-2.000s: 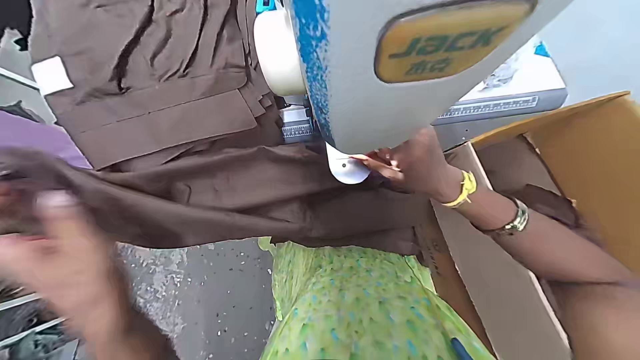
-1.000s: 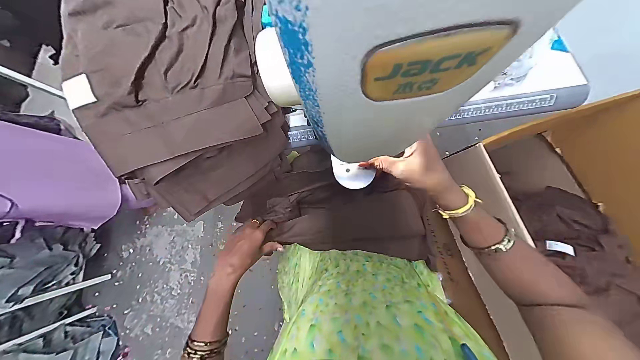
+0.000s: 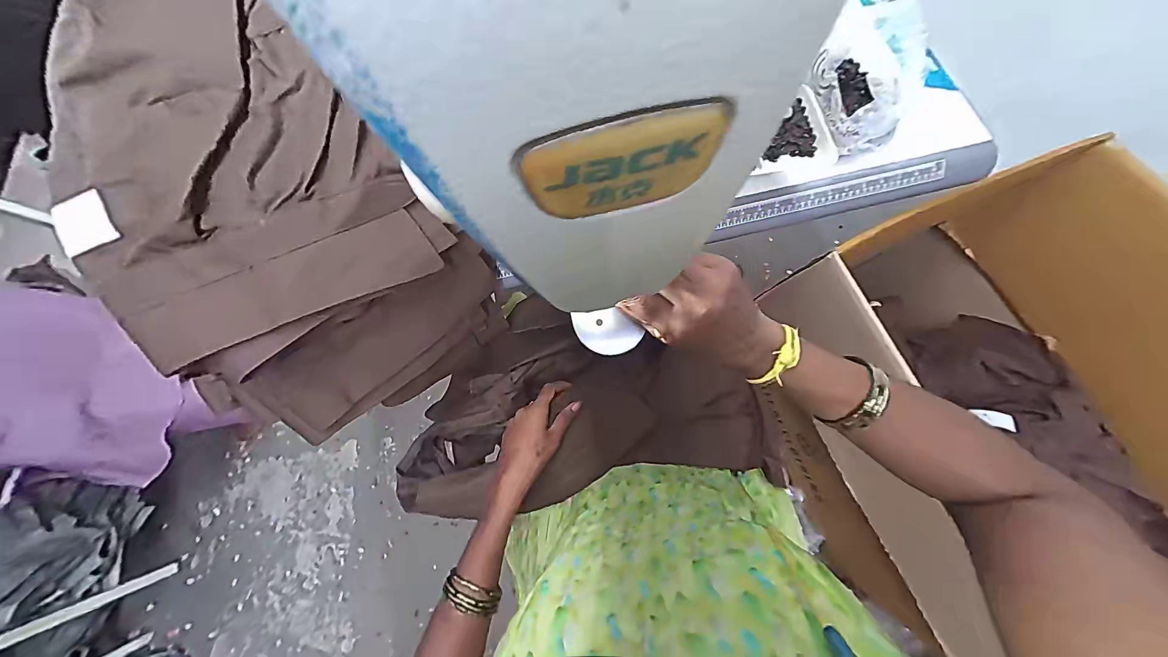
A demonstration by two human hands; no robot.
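The head of a Jack sewing machine hangs over the middle of the view, with its round white handwheel at the lower end. My right hand has its fingertips at the rim of that wheel; its fingers are curled, and whether they grip it is unclear. Below, a dark brown garment lies bunched across my lap and under the machine. My left hand rests on this garment's left part, fingers slightly bent on the cloth. The needle area is hidden by the machine head.
A stack of brown fabric pieces overhangs at left, beside purple cloth. An open cardboard box holding brown cloth stands at right. Behind the machine, a plastic bag and small dark pieces lie on the white machine bed.
My left hand has moved right onto the bunched garment. The garment, stretched out to the left two seconds ago, is now gathered near my lap. My right hand stays by the wheel.
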